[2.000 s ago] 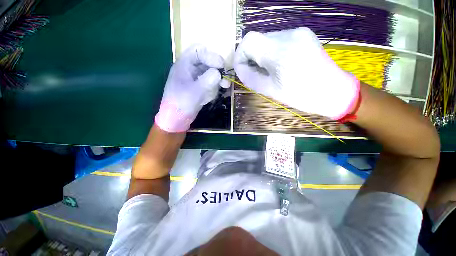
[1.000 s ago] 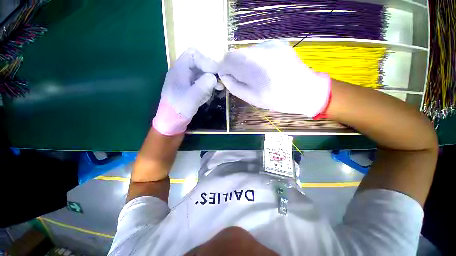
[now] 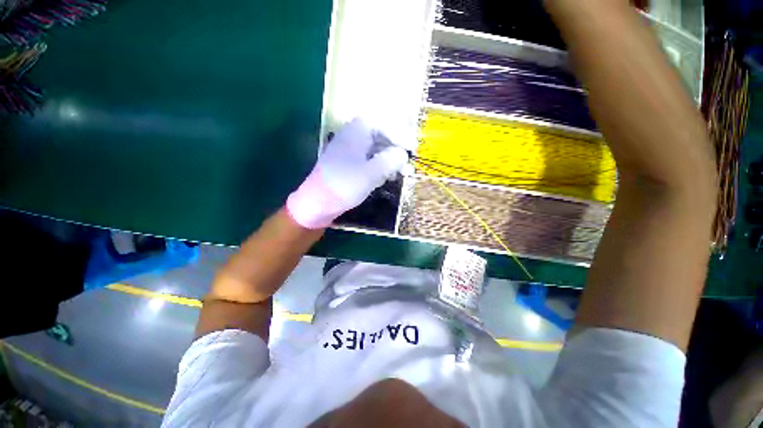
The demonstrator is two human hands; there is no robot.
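My left hand (image 3: 355,167), in a white glove with a pink cuff, pinches a tiny black connector housing (image 3: 409,155) over the white sorting tray (image 3: 368,63). A yellow wire and a dark wire trail to the right from it. My right hand is cut off by the top edge; only the forearm shows, reaching over the tray. Yellow wires (image 3: 494,150), brown wires (image 3: 494,216), purple wires (image 3: 502,84) and black wires (image 3: 494,17) lie in separate compartments.
Loose black pieces (image 3: 372,209) lie in the tray's near left compartment. Mixed-colour wire bundles lie at the far left corner (image 3: 42,21) and right edge (image 3: 728,125) of the green bench (image 3: 167,150). Part of another person seems to show at the lower right.
My right hand has left the housing and moved up out of the picture. My left hand still holds the housing. The whole view has shifted, showing more of the tray's far side.
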